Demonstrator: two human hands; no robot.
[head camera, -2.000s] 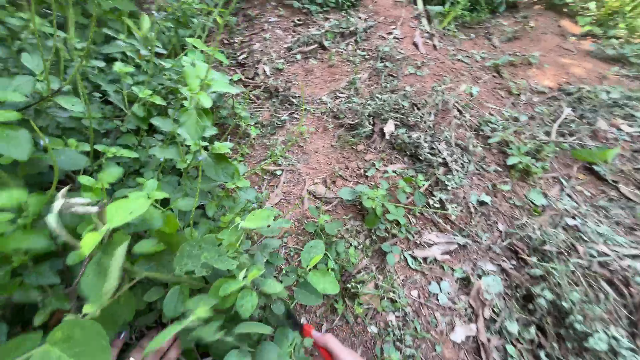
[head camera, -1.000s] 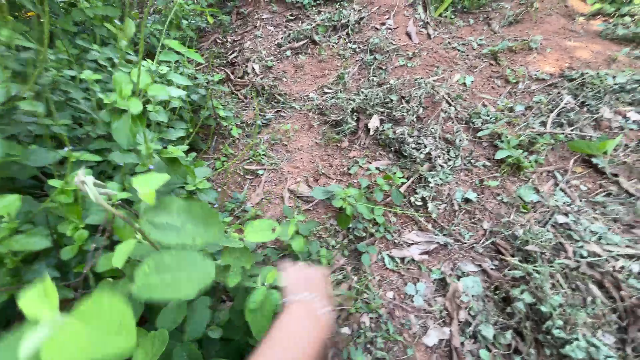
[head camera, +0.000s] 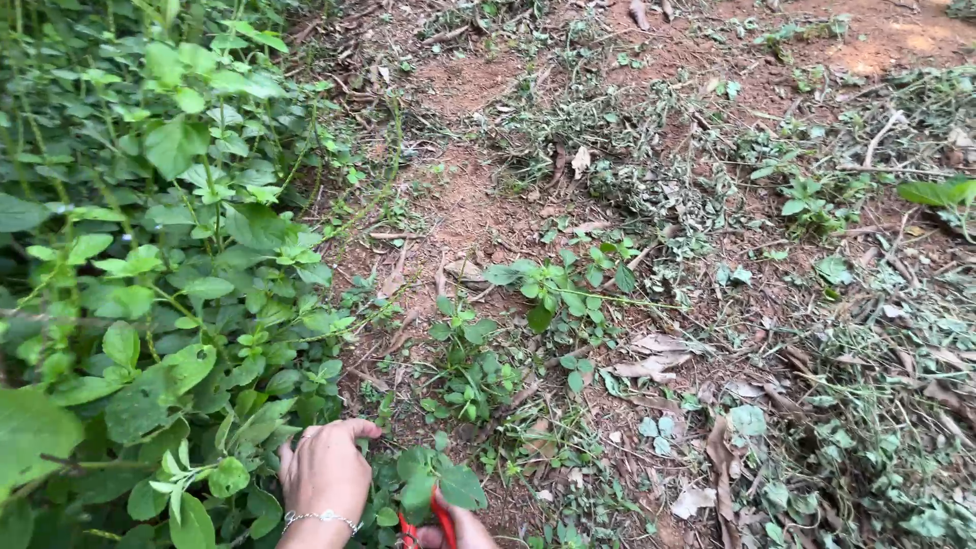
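My left hand, with a chain bracelet at the wrist, reaches into the edge of the leafy green plants at the lower left; its fingertips are hidden among leaves, so its grip does not show. Just right of it, at the bottom edge, my right hand holds a cutting tool by its red handles. A leafy sprig covers the tool's front part, and the blades are out of sight.
Dense green growth fills the left side. Reddish soil runs up the middle with small weeds, dry brown leaves and twigs. Wilted cut plants lie in heaps on the right.
Both hands now show at the bottom. One second ago only one blurred hand and forearm was in view; two seconds ago a hand with the red handle showed at the bottom edge.
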